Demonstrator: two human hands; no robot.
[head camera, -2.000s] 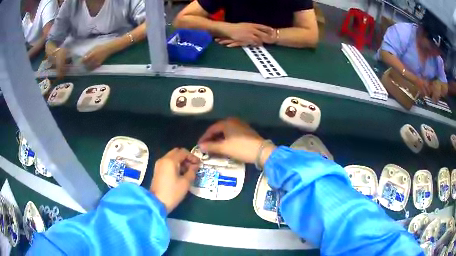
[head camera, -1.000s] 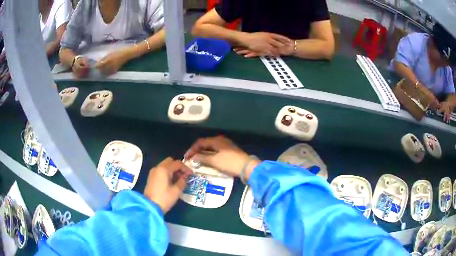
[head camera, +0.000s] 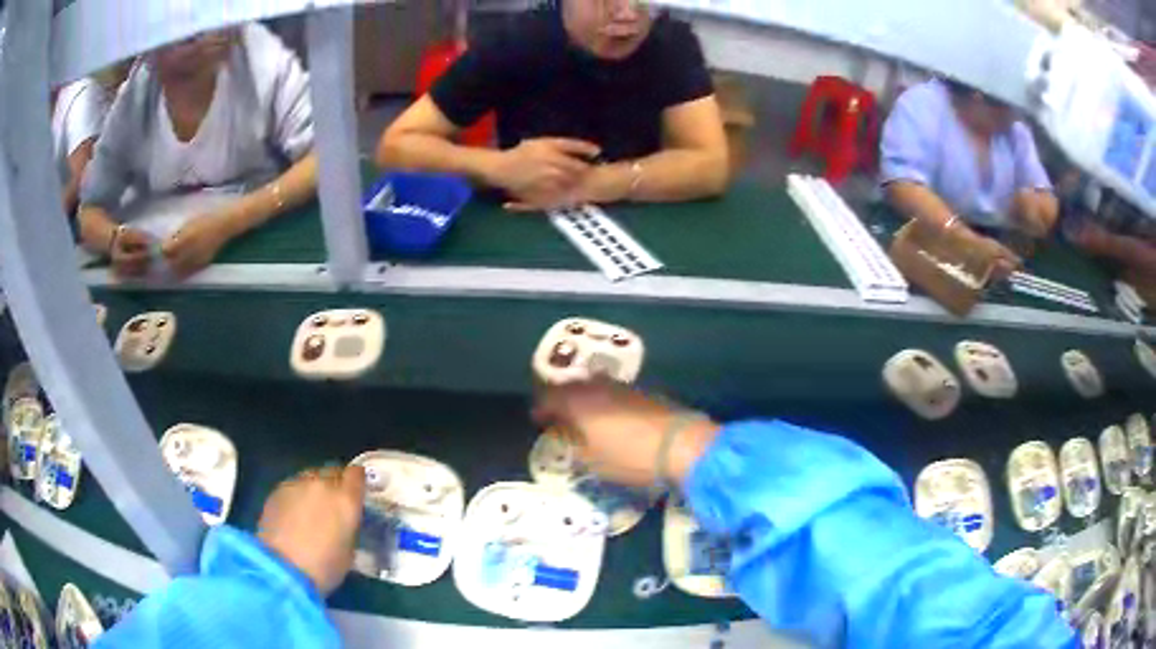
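Note:
My left hand (head camera: 314, 522) is at the left rim of an open cream shell (head camera: 443, 492), with its fingers close together; whether it grips the rim is unclear. This shell holds a light-blue circuit board and a dark-blue battery (head camera: 420, 541). A second open shell (head camera: 520, 507) lies just right of it, also with a board and a battery (head camera: 559, 579). My right hand (head camera: 596, 425) is blurred, over the far side of more shells (head camera: 554, 459), close below a face-side cover (head camera: 593, 342). Its fingertips are unclear.
More open shells lie at left (head camera: 203, 450) and right (head camera: 953, 494). Face covers (head camera: 339, 342) lie on the far belt. A pale rail (head camera: 507, 285) and upright (head camera: 336, 152) stand before seated people, a blue bin (head camera: 412, 213) and a label sheet (head camera: 606, 244).
The view has swung right and up. My right hand has left the shell it was over with my left hand and moved right, above other shells. My left hand remains beside the first shell.

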